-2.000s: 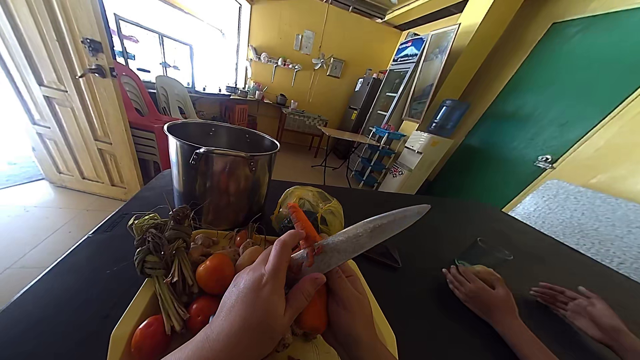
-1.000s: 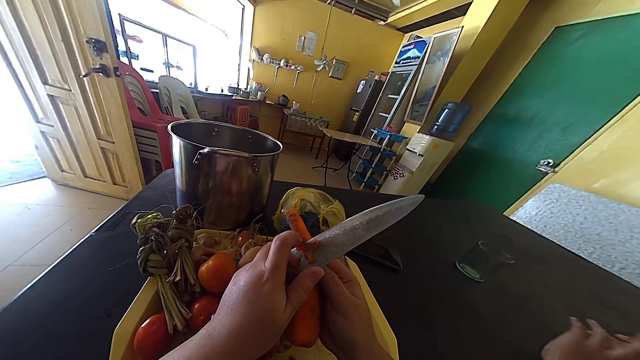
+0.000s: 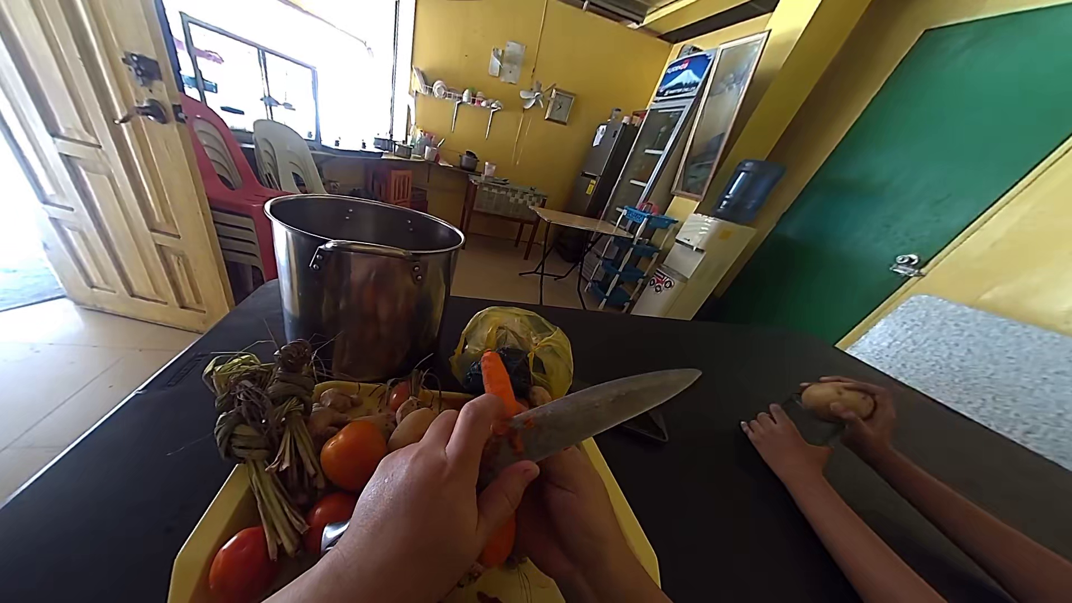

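Note:
My left hand grips a large kitchen knife, its blade pointing up and right across a carrot. My right hand holds that carrot from below, partly hidden behind the left. Shavings cling near the blade. Beneath both hands is a yellow tray. Tomatoes, small brown root vegetables and knotted bundles of dried stalks lie at its left side. Behind the tray, a yellow plastic bag holds something dark.
A large steel pot stands on the black table behind the tray. A dark flat object lies beyond the knife. At right, another person's hands hold a potato above a drinking glass.
The other person's hands have come back into view beside the glass, with a potato in one. My hands remain around the knife and carrot.

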